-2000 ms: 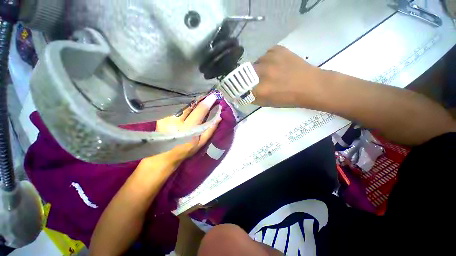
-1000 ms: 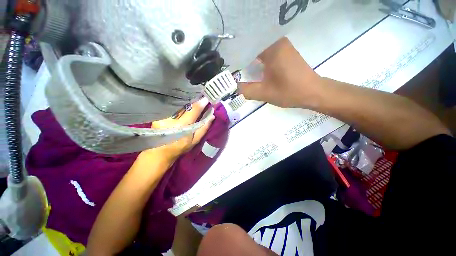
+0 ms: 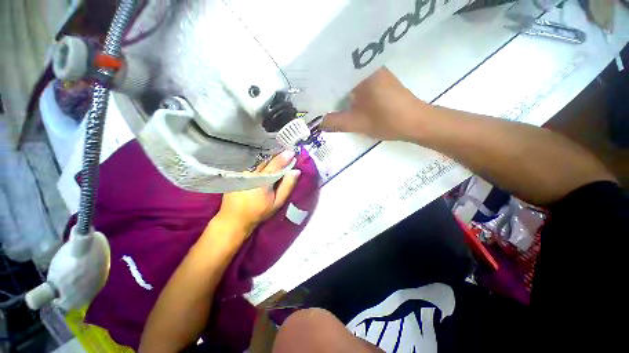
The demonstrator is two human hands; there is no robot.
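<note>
A maroon garment (image 3: 162, 214) with a pale strip lies over the left of the machine table, its edge under the white sewing machine head (image 3: 227, 76). My left hand (image 3: 258, 196) rests on the garment near the needle area, fingers extended, partly behind the curved white guard. My right hand (image 3: 376, 107) is just right of the ribbed white knob (image 3: 293, 132), thumb and fingers towards the needle area. A dark metal piece shows at its fingertips; whether the hand grips it is unclear. The needle is hidden.
A gooseneck lamp (image 3: 79, 265) stands at the left. The white table (image 3: 414, 176) has a printed ruler along its front edge. A red basket (image 3: 530, 265) with silvery plastic is right of my lap. A metal part (image 3: 552, 31) lies at the back right. A yellow item (image 3: 100, 338) is low left.
The view has shifted, showing more of the lamp and the brand lettering. My right hand has turned from a closed pose and moved slightly away from the knob. My left hand stays on the garment.
</note>
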